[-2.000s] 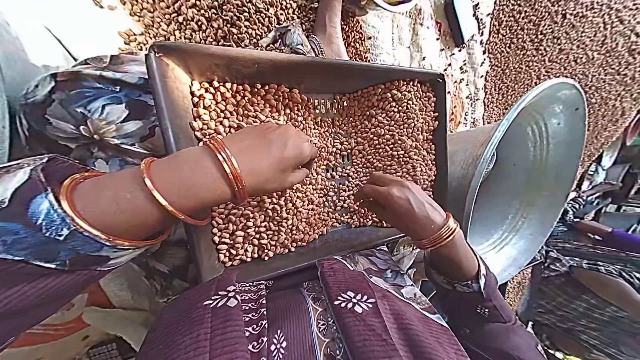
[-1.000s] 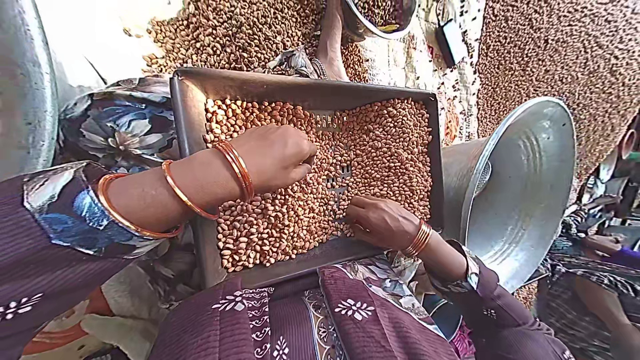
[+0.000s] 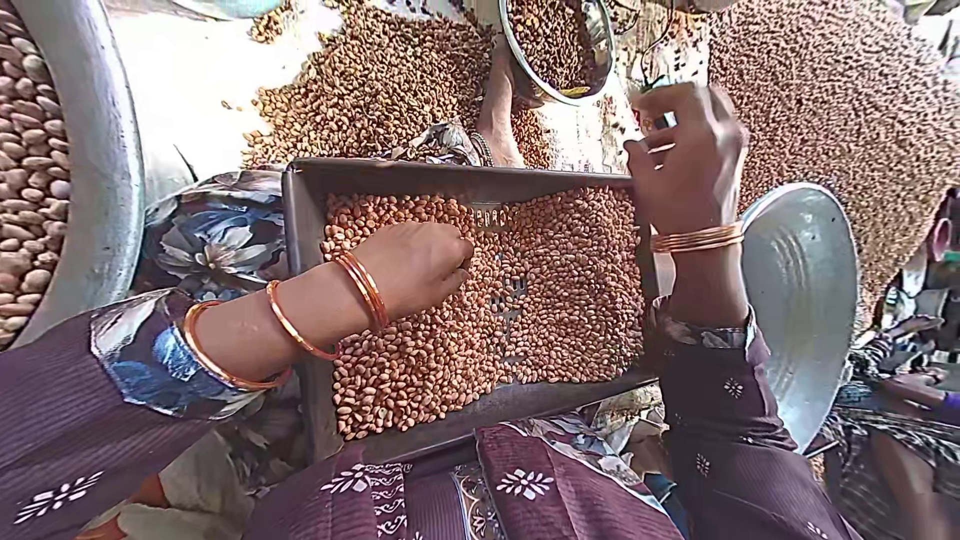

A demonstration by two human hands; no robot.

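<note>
A dark rectangular metal tray (image 3: pixel 450 176) rests across my lap, holding shelled nuts or seeds (image 3: pixel 420 375) with reddish-brown skins. They lie in two masses, with a thin strip of slotted tray bottom showing between them. My left hand (image 3: pixel 420 270) is low over the left mass, fingers curled down and fingertips hidden, so what it holds cannot be made out. Raised above the tray's right rim is my right hand (image 3: pixel 686 157), blurred, with fingers bent and gaps between them; whether something small is in it cannot be told.
At the far left a large metal basin (image 3: pixel 112 150) holds more nuts. A tilted metal basin (image 3: pixel 795 300) stands on the right. Beyond the tray are a nut pile (image 3: pixel 382 75), a bowl with dark pieces (image 3: pixel 555 45), my foot and a wide spread of nuts (image 3: pixel 832 112). Another person's arm shows at right.
My right hand has lifted off the nuts and moved up, away from my body, to the tray's far right corner. My left hand stays over the left mass. The view has shifted somewhat.
</note>
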